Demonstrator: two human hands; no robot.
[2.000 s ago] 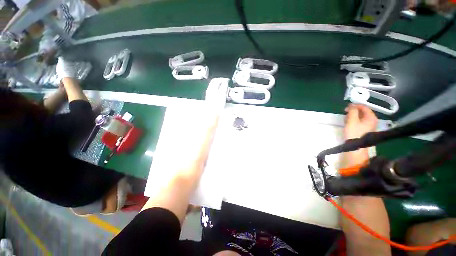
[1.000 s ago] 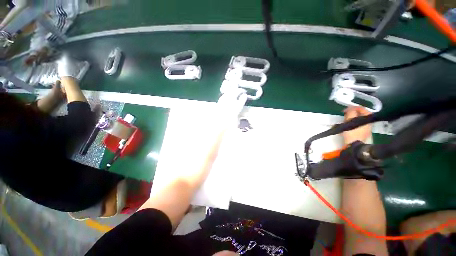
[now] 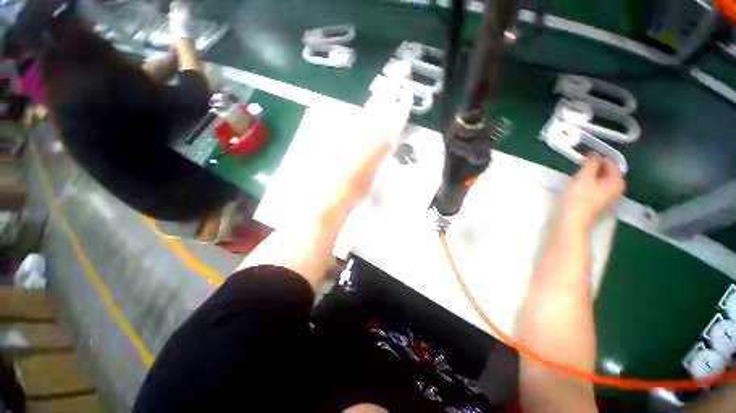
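My left hand (image 3: 391, 101), in a white glove and washed out, reaches over the middle group of white loop-shaped housings (image 3: 423, 74); its fingers blend with them, so its hold cannot be told. My bare right hand (image 3: 599, 187) has its fingers closed on the near end of the lowest white housing (image 3: 575, 143) in the right group. The black power screwdriver (image 3: 466, 165) hangs over the white mat (image 3: 508, 234) between my arms, nose down, with an orange hose (image 3: 476, 310) curving from the nose to the right.
A small dark part (image 3: 406, 153) lies at the mat's back edge. Two more housings (image 3: 329, 55) lie on the green conveyor at left. A person in black works at far left beside a red bin (image 3: 244, 137). Round-bossed white parts (image 3: 710, 361) show at lower right. A metal rail (image 3: 710, 206) juts in at right.
The view has turned and shifted. The screwdriver has swung from over my right forearm to the middle of the mat and now hangs steeply. Both hands are still at the housings.
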